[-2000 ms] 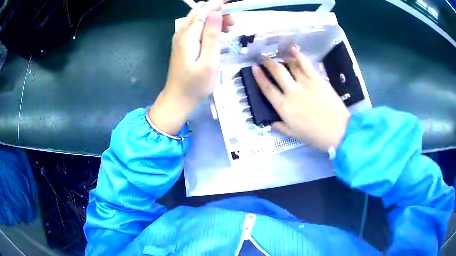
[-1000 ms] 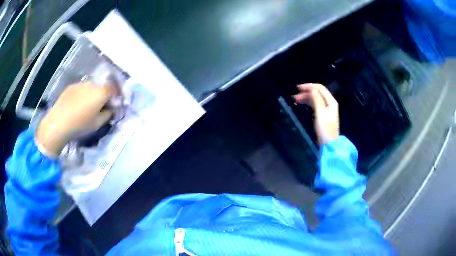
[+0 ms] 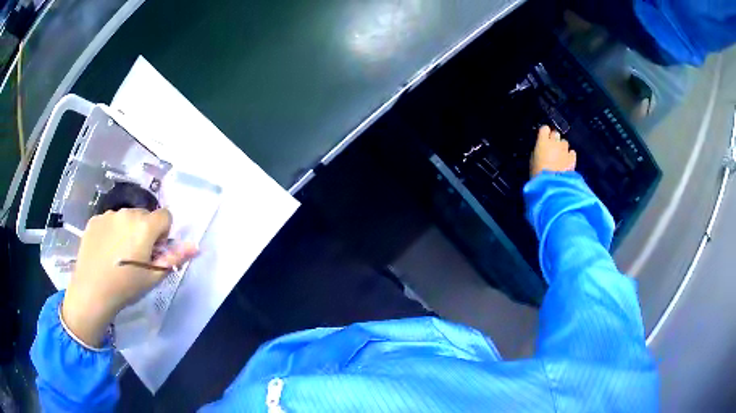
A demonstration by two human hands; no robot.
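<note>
The white plastic housing [image 3: 186, 206] lies at the left on a flat white sheet [image 3: 242, 189], its white loop handle [image 3: 39, 161] at the far left. My left hand [image 3: 125, 254] is over the housing, fingers curled, with a thin brown lead across it. A black rounded part [image 3: 125, 196] shows just beyond my knuckles; its lower side is hidden. I cannot tell whether the fingers grip it. My right hand [image 3: 554, 153] is inside the dark parts crate [image 3: 488, 222], fingertips down at black parts [image 3: 557, 119]. Its grip is not clear.
The glossy dark-green bench [image 3: 323, 73] lies ahead, with its pale edge running diagonally to the upper right. The crate is below that edge. Another person's blue sleeve [image 3: 674, 28] is at the upper right. Grey floor with a pale curved line lies at the right.
The view has turned right, so the housing now lies at the left. My right hand has left the housing and reached deep into the crate. My left hand stays over the housing.
</note>
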